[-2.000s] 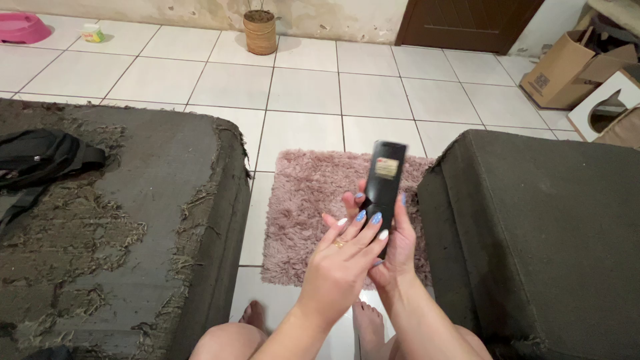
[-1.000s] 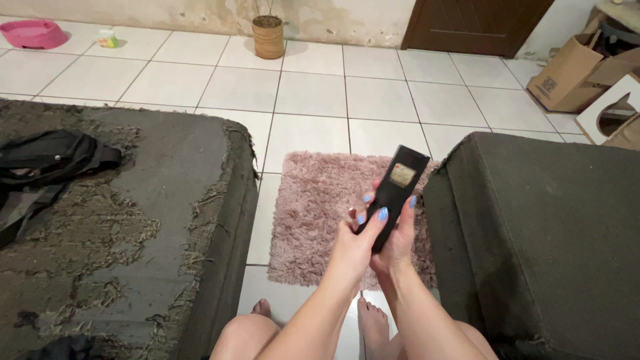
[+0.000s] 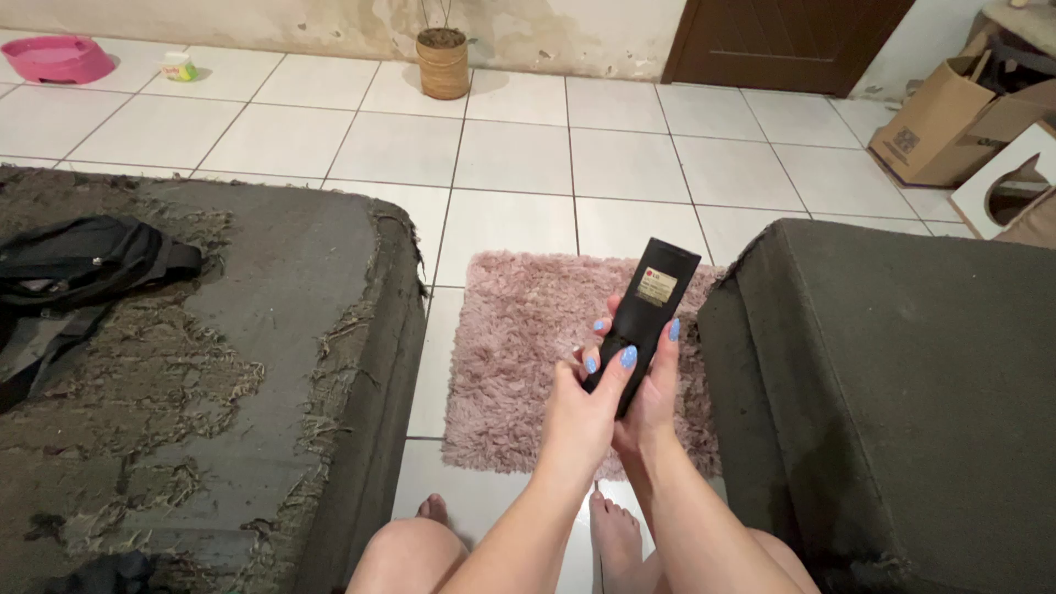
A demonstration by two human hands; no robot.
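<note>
A black LG remote control (image 3: 643, 318) is held back side up, tilted, above the pink shaggy rug (image 3: 511, 363). My left hand (image 3: 582, 404) grips its lower left part, the thumb pressed on the back near the middle. Around the lower right side wraps my right hand (image 3: 652, 396), its thumb along the edge. A pale label with writing shows on the upper back of the remote. The fingers beneath it are partly hidden.
Torn dark upholstery (image 3: 272, 247) with a black bag (image 3: 91, 256) lies left; a dark cushioned seat (image 3: 924, 371) stands right. Beyond are a plant pot (image 3: 443, 64), a pink basin (image 3: 58, 59), a small tub (image 3: 177, 68), a cardboard box (image 3: 940, 124) and a brown door (image 3: 784, 41).
Two seconds ago my left hand lay with its fingers spread over the remote's lower back; now it grips the left side with the thumb on the back. The remote leans more to the right.
</note>
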